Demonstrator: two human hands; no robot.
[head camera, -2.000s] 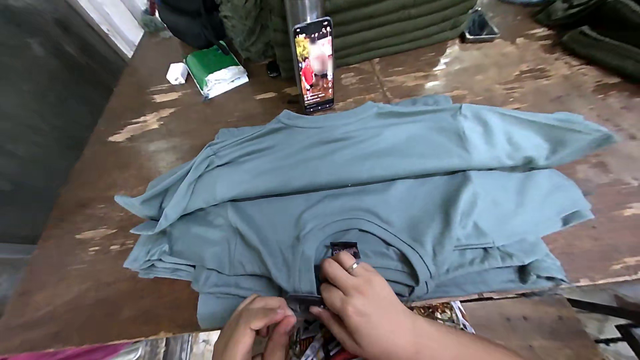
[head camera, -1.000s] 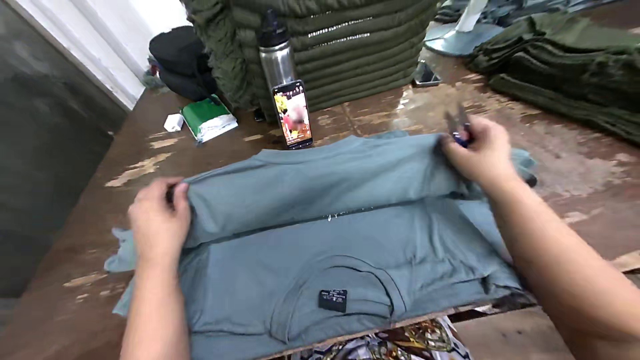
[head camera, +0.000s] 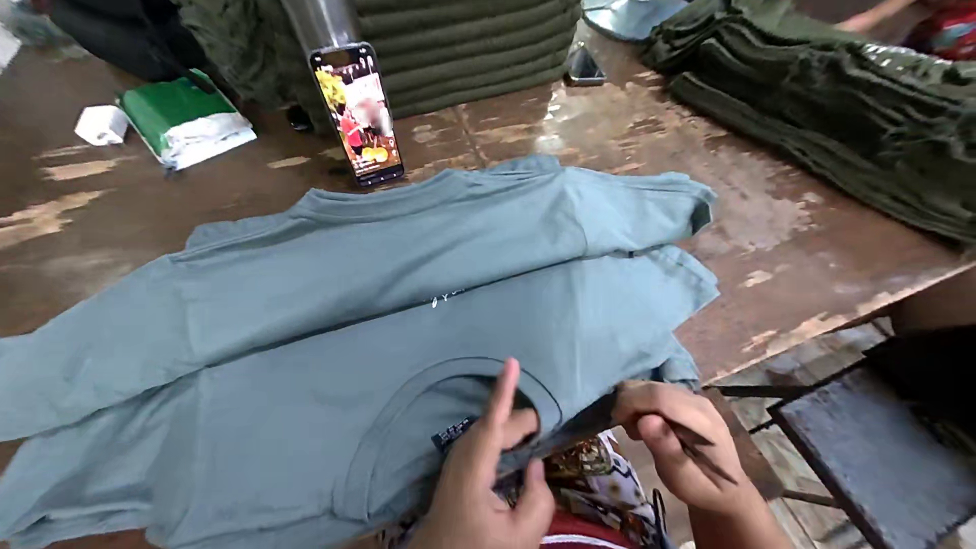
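Note:
Blue-grey T-shirts (head camera: 305, 412) lie overlapped on the wooden table, the nearer one with its round neckline toward me. Over that neckline is my left hand (head camera: 496, 465), its index finger raised and the other fingers at the collar; whether it pinches fabric is unclear. A dark neck label (head camera: 452, 433) shows beside it. To the right, at the near table edge, my right hand (head camera: 679, 442) is closed around small metal scissors or thread snips (head camera: 701, 450), whose blades point down and right. It is also at the shirt's edge.
A lit phone (head camera: 358, 114) leans on a metal bottle (head camera: 320, 23) behind the shirts. Stacked dark green garments (head camera: 473, 53) stand behind, with more (head camera: 823, 114) at right. A green-and-white packet (head camera: 183, 118), a white block (head camera: 102, 125) and another phone (head camera: 585, 67) lie around. A stool (head camera: 877, 450) is at lower right.
Both hands have left the far shirt, which they held at its two sides, and come down to the nearer shirt's neckline and edge. The view has shifted.

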